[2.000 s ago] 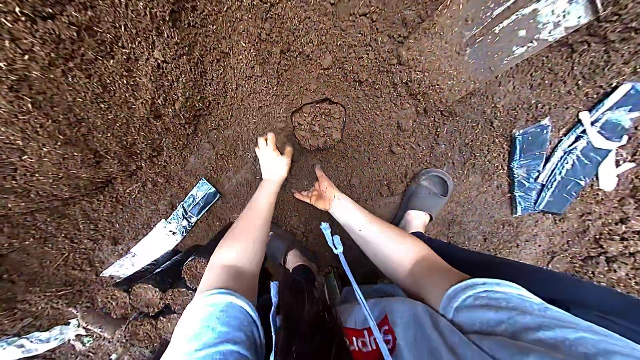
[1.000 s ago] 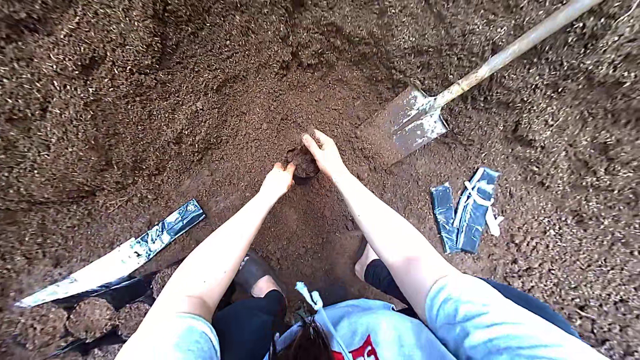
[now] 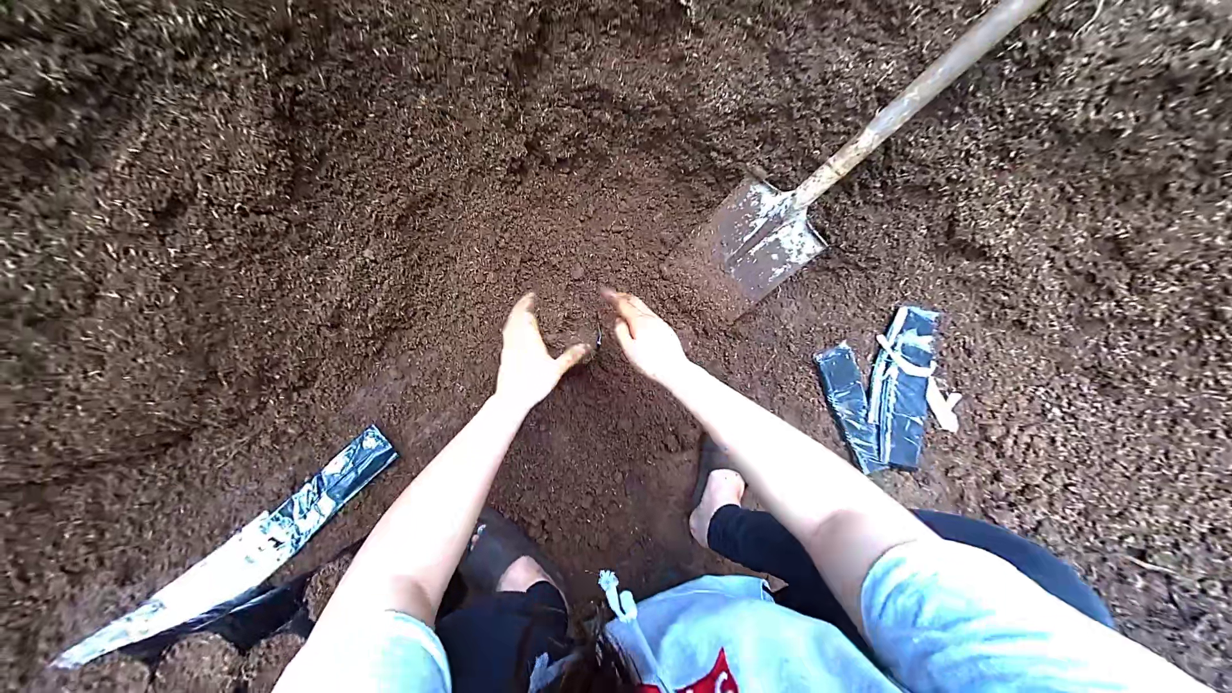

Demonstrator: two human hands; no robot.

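Observation:
My left hand (image 3: 532,354) is at the centre of the view, palm inward, thumb and fingers apart, with nothing in it. Facing it across a small gap, my right hand (image 3: 647,335) has its fingers spread and also holds nothing. Between them lies loose brown soil (image 3: 587,380), with a small dark edge of something just showing at its surface; the rest of that thing cannot be made out.
A shovel (image 3: 770,241) lies at the upper right, its blade partly under soil. Stacked black plastic bags (image 3: 905,395) lie on the right. At the lower left, a long plastic bundle (image 3: 279,529) borders several soil-filled bags (image 3: 197,662). My feet flank the soil.
A second ago my hands were around a dark round clump of soil; now they are apart and hold nothing. The view has shifted since the oldest frame.

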